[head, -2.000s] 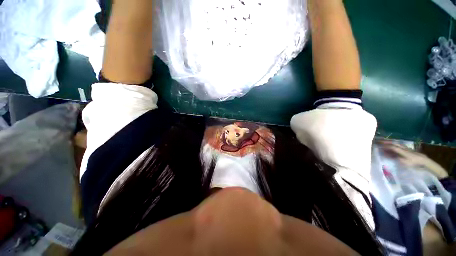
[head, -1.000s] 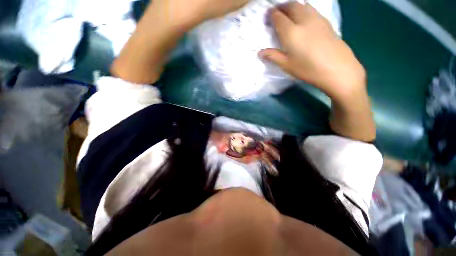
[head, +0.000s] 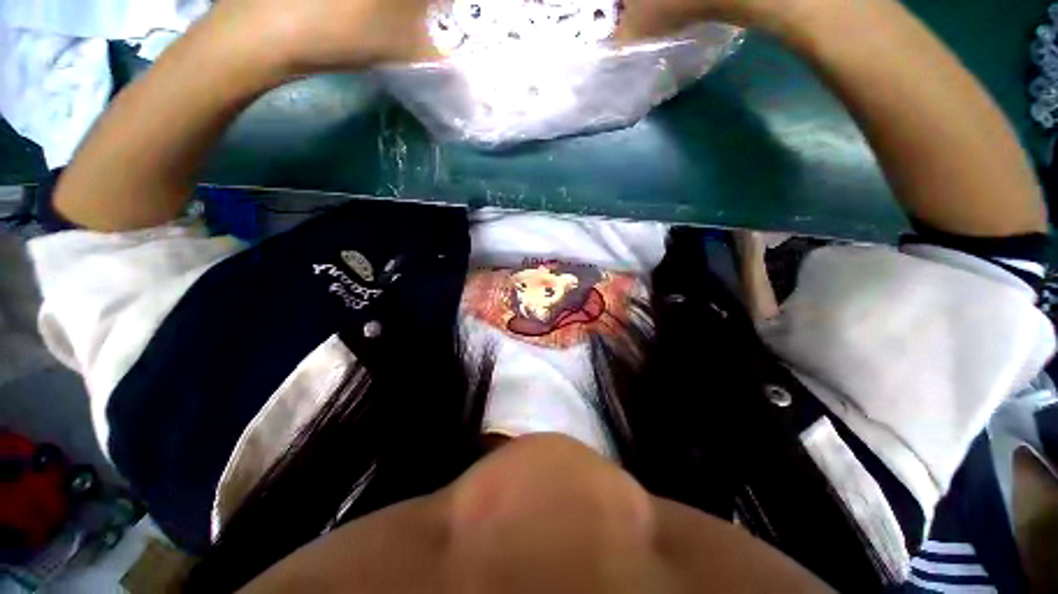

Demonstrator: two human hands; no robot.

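A bright cluster of small white parts lies between my two hands at the top edge, above a clear plastic bag on the green worktop. My left hand is at the cluster's left side and my right hand at its right side, cupped around it. Both hands are bare and partly cut off by the top edge, so most fingers are hidden. Glare washes out the middle of the cluster and the bag.
The green worktop has its front edge just before my body. A white cloth lies at the upper left. Small clear-grey looped pieces are at the right edge. Another person's arm shows below the worktop, at the right.
My right hand has moved up from the bag, and both elbows have spread outward. The white cluster now shows between my hands. The bag sits higher in view, mostly behind the cluster.
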